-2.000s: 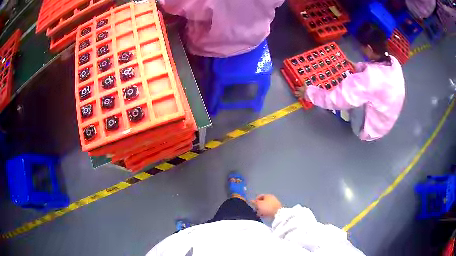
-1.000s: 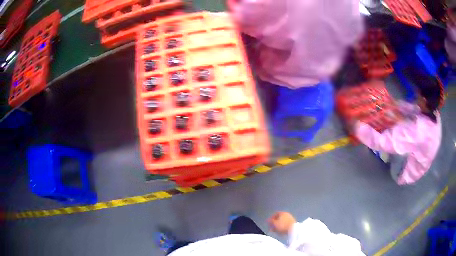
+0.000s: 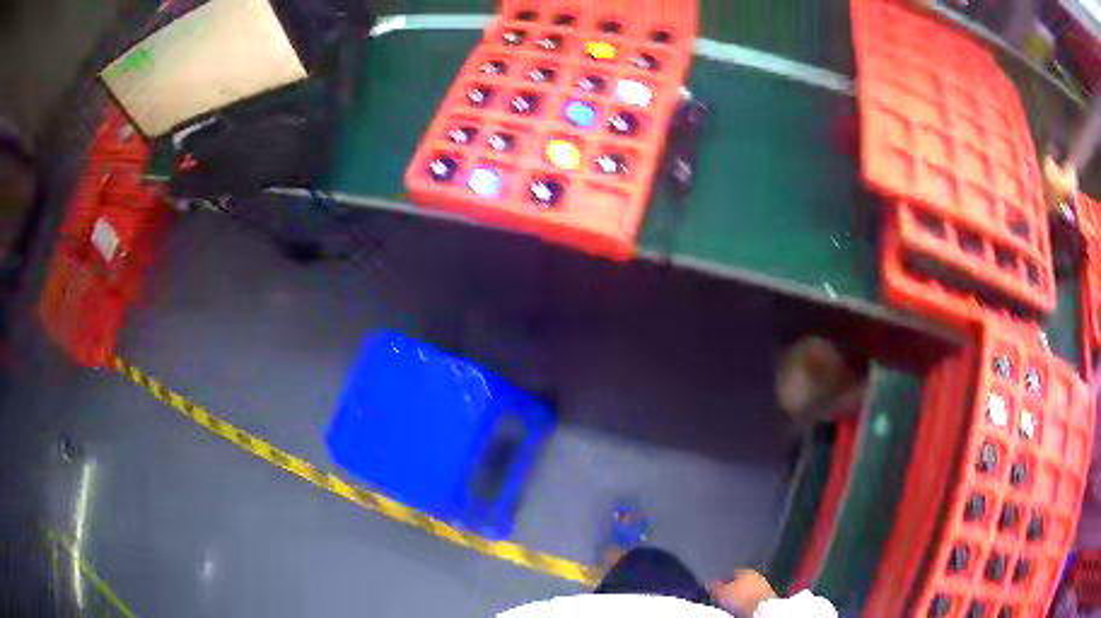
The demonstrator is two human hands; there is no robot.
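My right hand (image 3: pixel 746 590) is small and blurred at the bottom edge, beside my white sleeve; its finger state cannot be told. My left hand is not in view. A red-orange compartment tray (image 3: pixel 414 184) lies on the green bench ahead. It holds watch heads; several screens glow, such as a yellow one (image 3: pixel 563 153), a blue one (image 3: pixel 581 114) and a white one (image 3: pixel 633 91). A dark, blurred object (image 3: pixel 686 145) lies at the tray's right side. My hand is far from the tray.
A blue stool (image 3: pixel 411 398) stands on the floor before the bench. A monitor (image 3: pixel 205 66) and dark keyboard (image 3: pixel 254 151) are at upper left. Red trays are stacked on the floor at left (image 3: pixel 106 242), at upper right (image 3: pixel 942 109) and at right (image 3: pixel 1050 447). Yellow-black tape crosses the floor.
The view has swung left. The large tray stack has moved to the right edge, and the stool, lit tray and monitor have come into view. The pink-smocked people have left the picture.
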